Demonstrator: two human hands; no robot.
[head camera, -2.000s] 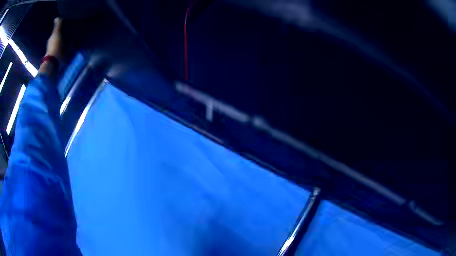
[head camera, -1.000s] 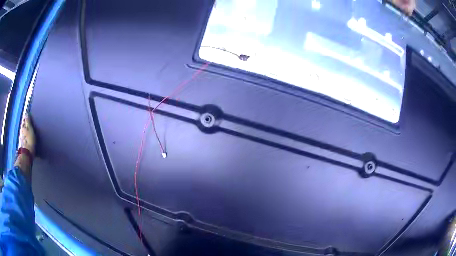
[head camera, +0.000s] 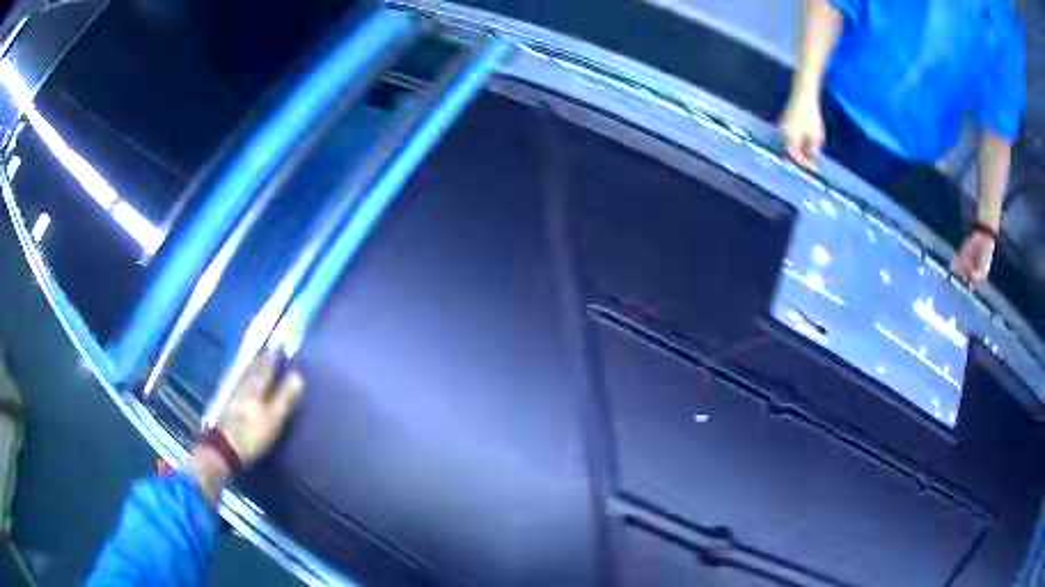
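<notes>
A large dark panel (head camera: 458, 344) with raised ridges lies in front of me, with a bright, shiny rectangular area (head camera: 877, 315) at its far side. A light-blue strip (head camera: 395, 189) borders its left edge. My left hand (head camera: 258, 413) lies on the near left corner, fingers apart, over the edge beside the strip. Whether the fingertips grip the edge is blurred. A small white piece (head camera: 701, 417) shows on the panel. My right hand is out of the picture.
A person in blue (head camera: 928, 69) stands across the panel, both hands at its far edge. Another glossy black panel (head camera: 103, 126) with a blue edge band (head camera: 258, 189) lies to the left, across a narrow gap. A light rail (head camera: 275, 539) runs along the near side.
The ridged panel has come into full view and now lies lower in front of me. My left hand is at its near left corner. The other person has come into view.
</notes>
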